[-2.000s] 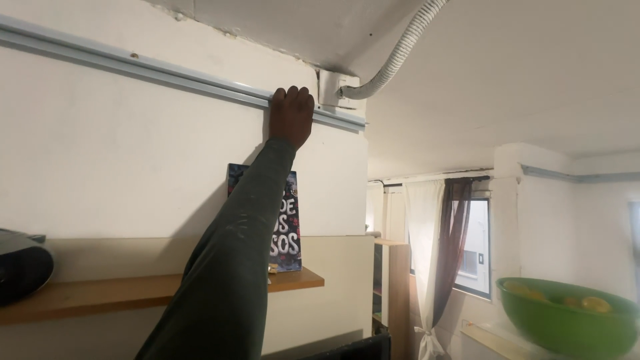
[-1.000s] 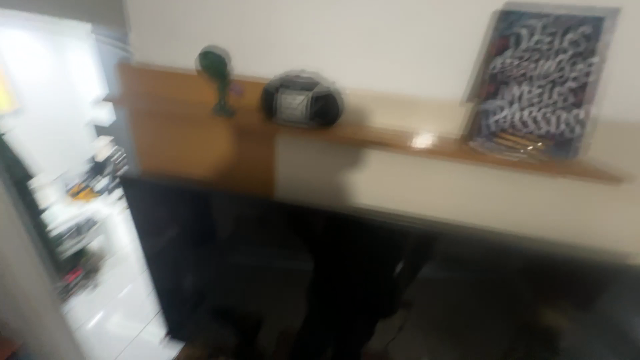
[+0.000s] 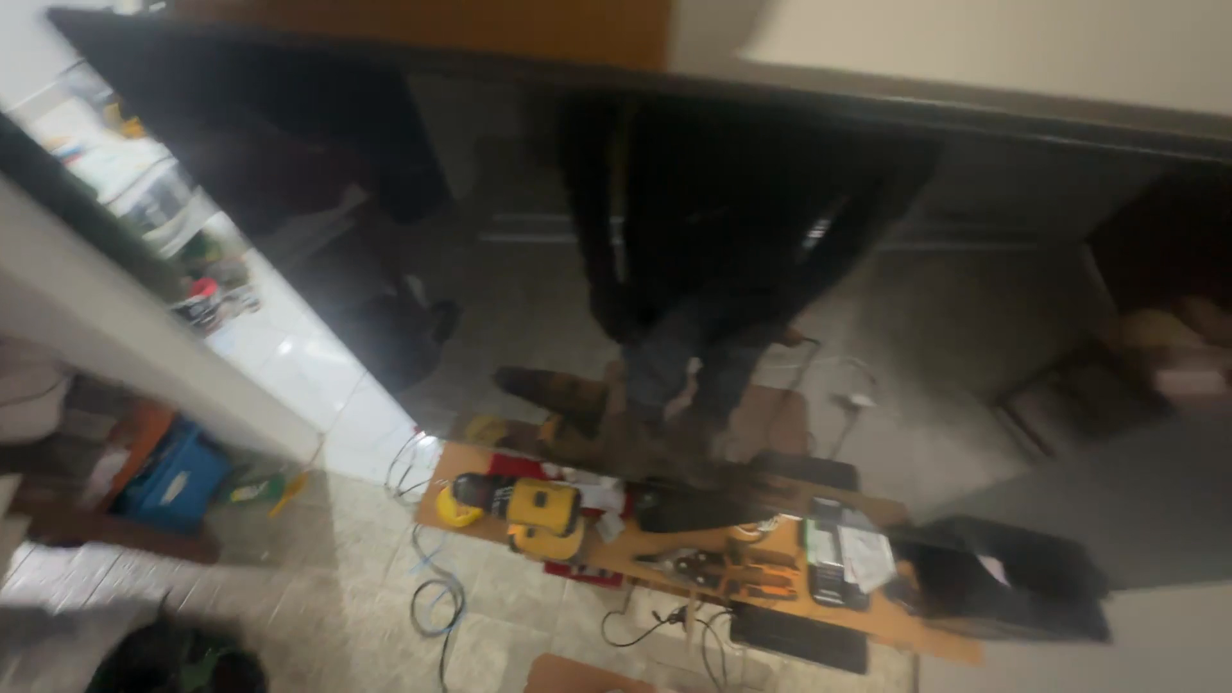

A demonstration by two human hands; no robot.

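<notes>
Neither of my hands shows directly in the head view. A large glossy black panel, perhaps a television screen, fills the middle and dimly reflects a standing person. Below it is a narrow wooden bench. A yellow and black cordless drill lies at its left end beside a yellow round object. Orange-handled pliers or snips lie near its middle. Right of them sit a dark case and a pale packet. Blur hides finer detail.
A black bag or box stands at the bench's right end. Cables trail on the tiled floor. A blue bin sits at the left, beyond a pale wall edge. A dark round object is at lower left.
The view has swung far down from the wall rail and the shelf to the black panel and the bench. The hand that touched the rail two seconds ago is out of view.
</notes>
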